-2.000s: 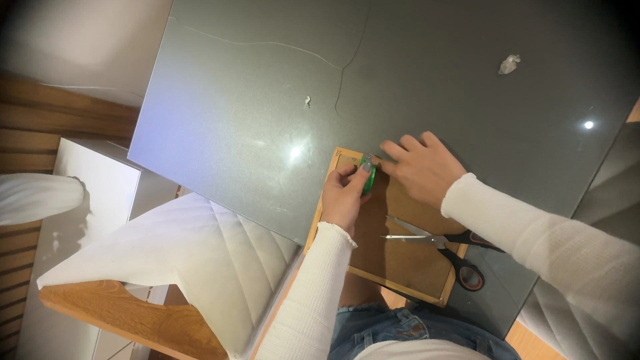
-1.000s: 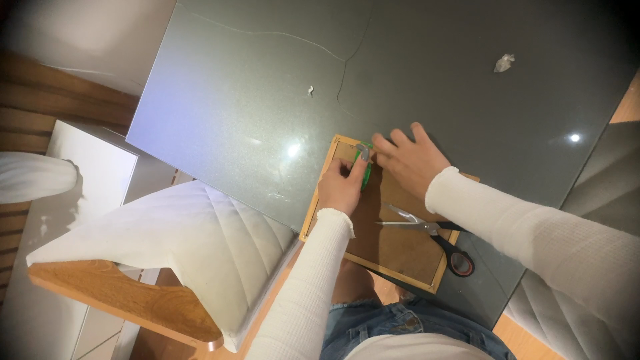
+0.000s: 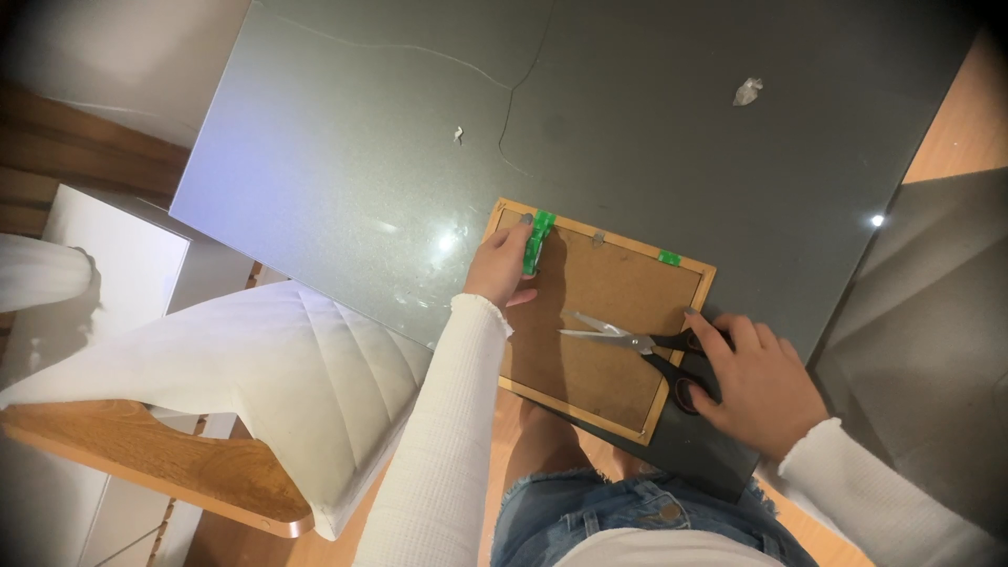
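A wooden picture frame (image 3: 602, 417) lies back side up at the near edge of the dark table, its brown backing board showing. My left hand (image 3: 504, 264) holds a roll of green tape (image 3: 532, 256) near the frame's upper left; a strip from it reaches the top rail. Farther right on that rail sits a short piece of green tape (image 3: 669, 258), and a small metal hanger (image 3: 598, 239) is between the two. Scissors (image 3: 636, 342) with black handles lie on the board, blades apart. My right hand (image 3: 748, 374) is at their handles, thumb and fingers around them; a firm grip cannot be told.
A crumpled clear plastic piece (image 3: 747, 92) and a small white scrap (image 3: 458, 135) lie on the glossy table (image 3: 630, 134). A white cushioned chair with a wooden part (image 3: 157, 457) stands at the left, and a grey seat (image 3: 929, 315) at the right.
My right hand has moved from the tape at the frame's top down to the scissors' handles. The short green piece on the top rail now shows, where my right hand was before.
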